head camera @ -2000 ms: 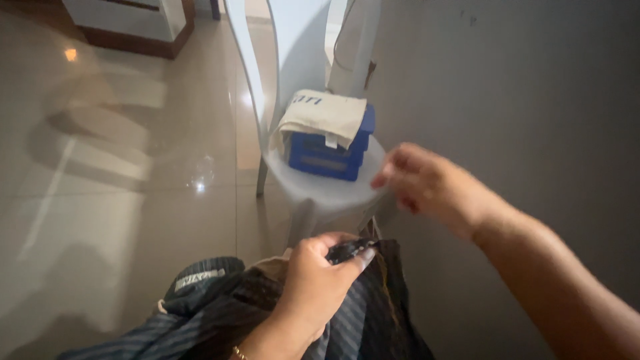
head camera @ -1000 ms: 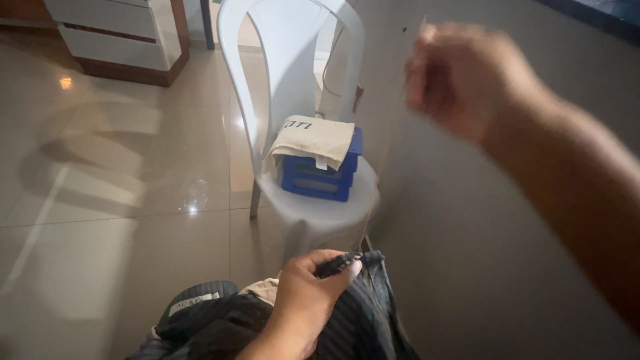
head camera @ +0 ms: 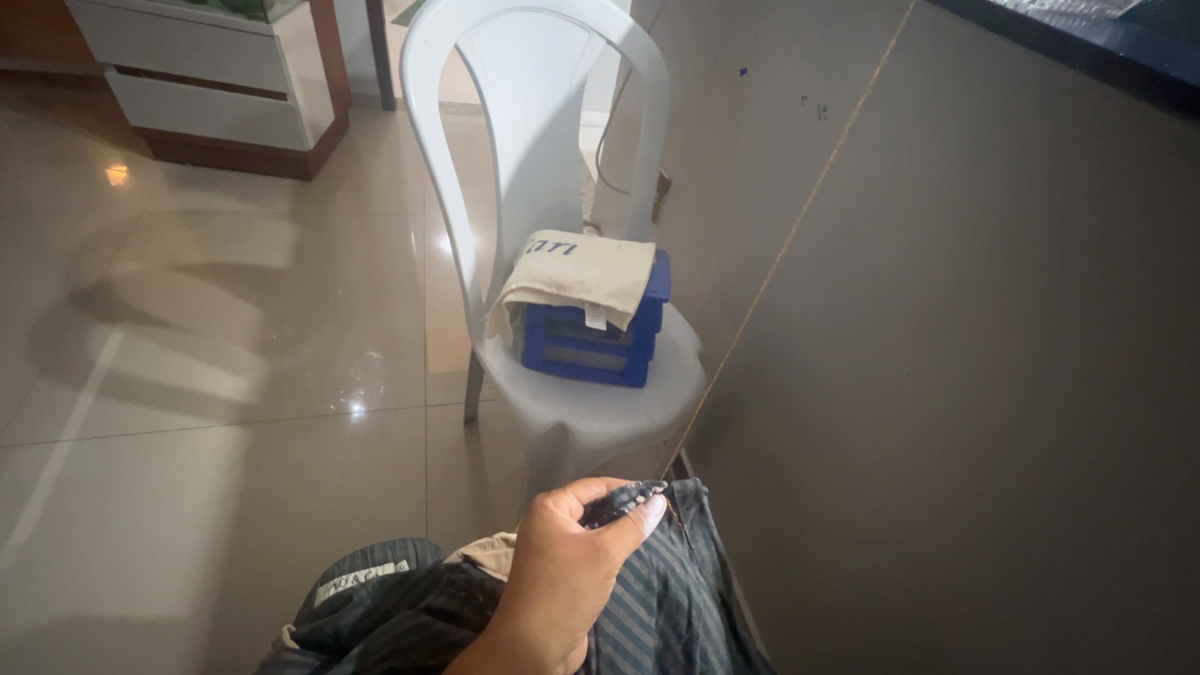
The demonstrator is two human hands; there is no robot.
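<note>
My left hand (head camera: 586,553), low in the middle of the head view, pinches a gathered edge of dark striped fabric (head camera: 647,581) between thumb and fingers. From the pinched edge a taut golden-brown thread (head camera: 786,246) runs up and to the right, out of the top of the view. My right hand is outside the frame; whatever holds the thread's far end is hidden too. More of the garment, with a lighter lining and a label bearing writing, spreads to the left below my hand.
A white plastic chair (head camera: 600,417) stands ahead, bearing a blue plastic drawer box (head camera: 586,361) with a cream cloth (head camera: 586,272) draped over it. A grey wall rises at the right, with a dark ledge (head camera: 1078,56) above. A drawer cabinet (head camera: 206,108) stands back left on the tiled floor.
My right hand has moved up and away from the fabric, then out of view. The long thread now shows stretched taut. My left hand keeps its pinch on the fabric.
</note>
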